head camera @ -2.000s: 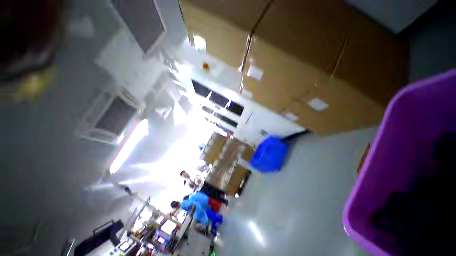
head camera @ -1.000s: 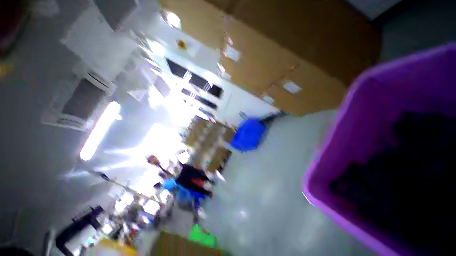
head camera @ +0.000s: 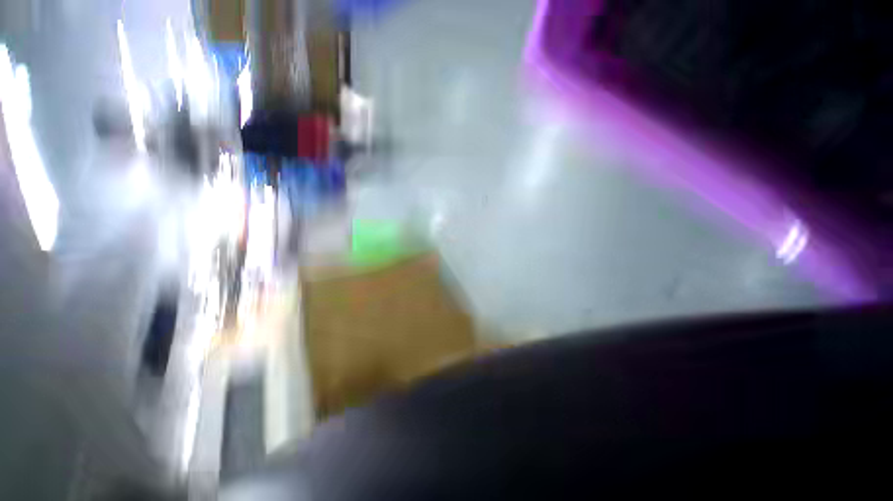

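Observation:
A purple bin (head camera: 666, 147) lies at the upper right, its rim running diagonally, with dark contents that I cannot make out. A large dark shape (head camera: 627, 411) fills the lower right, very close to the camera; I cannot tell what it is. The view is tilted sideways and strongly blurred. Neither my left hand nor my right hand can be made out.
A brown carton (head camera: 382, 328) stands at the lower middle, with a green item (head camera: 378, 242) just beyond it. A blurred person in dark, red and blue (head camera: 294, 137) is farther off. A blurred bench line runs down the left. Grey floor (head camera: 548, 245) lies between carton and bin.
The view has swung, so the purple bin has moved up and the carton has come further into view. The dark shape now covers the lower right. The stacked cartons have left the picture.

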